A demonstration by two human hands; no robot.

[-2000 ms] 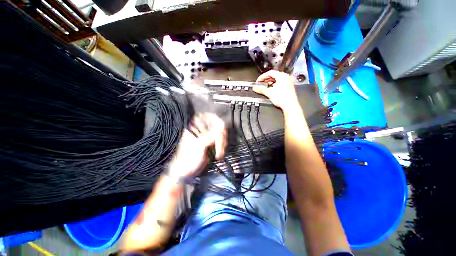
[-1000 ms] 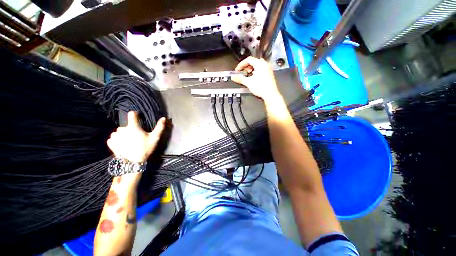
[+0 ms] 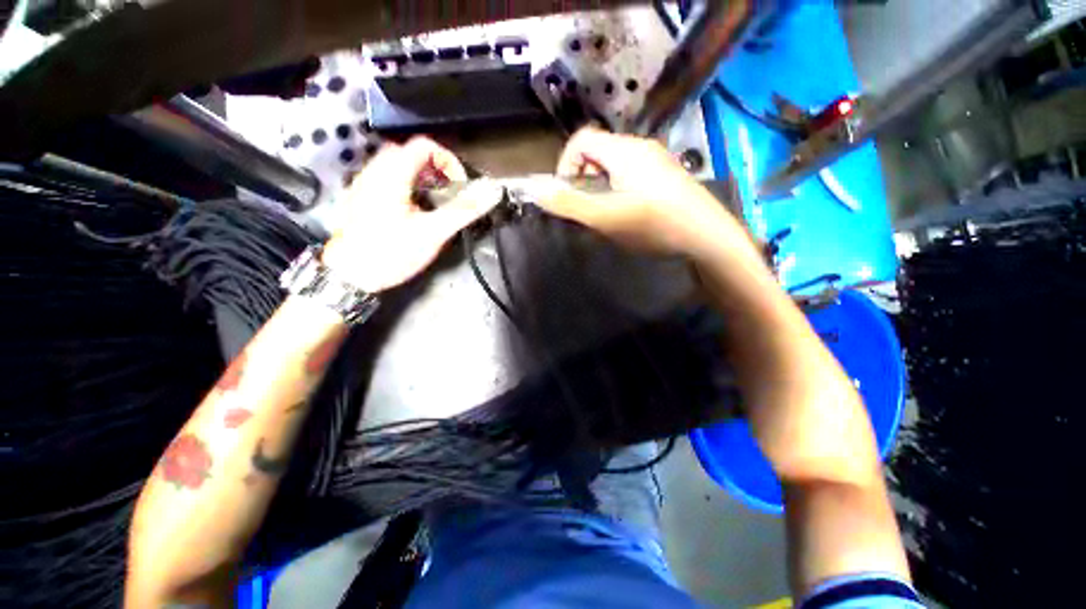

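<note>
My left hand and my right hand grip the two ends of a flat silver loading bar, level in front of the press. Thumbs point inward along it. Black cables hang from the bar's middle towards me. Their ends are mostly hidden by my fingers and blurred. Whether the second bar is also in my hands cannot be told. More black cables lie across the table's front edge and my lap. The grey metal table shows below the bar.
The dark mould block sits on the holed plate behind my hands, between press columns. A thick cable hank lies left. A blue tray and round blue tub are right. Dark hanging cables are far right.
My left hand has left the cable hank and moved up and right onto the bar. My right hand stays on the bar. The separate second bar no longer shows on the table.
</note>
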